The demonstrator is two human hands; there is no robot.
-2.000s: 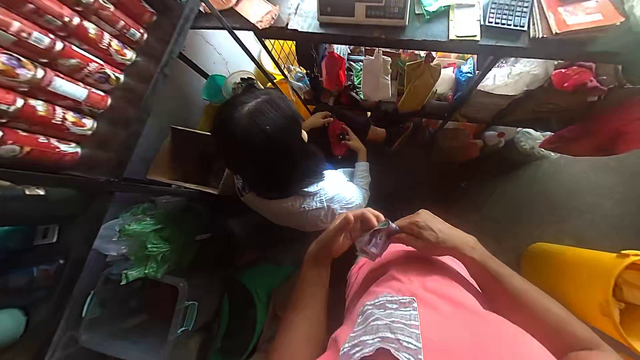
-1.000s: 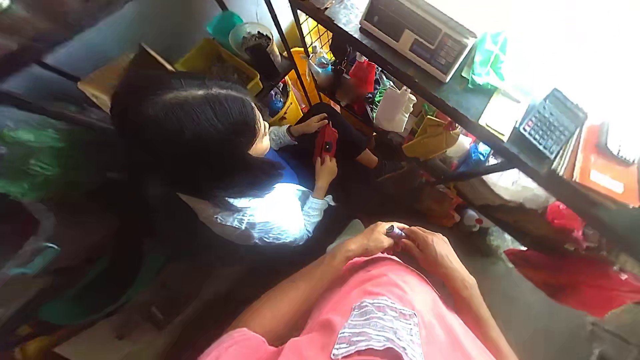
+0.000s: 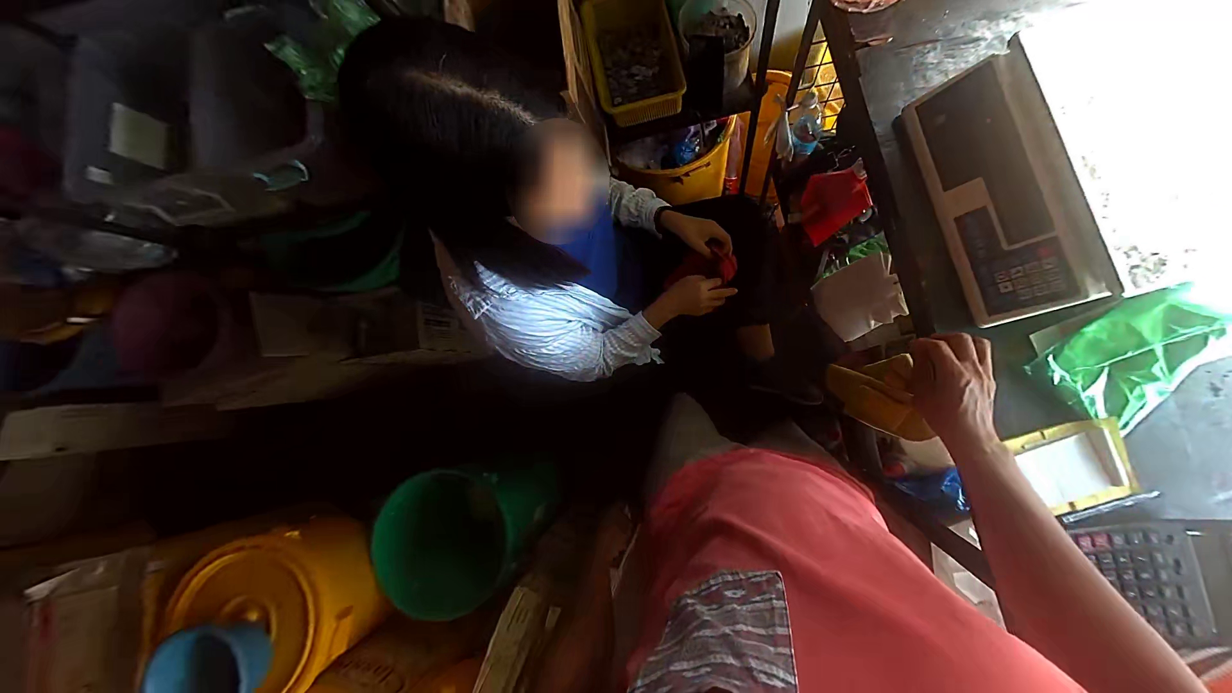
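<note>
My right hand (image 3: 953, 390) is curled at the top of a yellow bag (image 3: 881, 395) that hangs beside the counter; its fingers look closed on the bag's edge. A dim forearm, apparently my left, hangs low in the shadow beside my pink top (image 3: 818, 549). My left hand (image 3: 613, 544) barely shows there, and its fingers cannot be made out. A digital scale (image 3: 1011, 192) lies on the counter above my right hand, with a green plastic bag (image 3: 1136, 346) close by.
A seated person (image 3: 568, 308) holds a small red object (image 3: 717, 267) in front of me. A calculator (image 3: 1145, 577) and a yellow-edged tray (image 3: 1073, 467) are at right. A green bucket (image 3: 438, 544) and a yellow container (image 3: 279, 602) stand at lower left. A yellow basket (image 3: 635, 63) sits on a rack.
My hands were together at a small folded item over my lap; they have parted. My right hand has moved out to the yellow bag by the counter. The view has turned.
</note>
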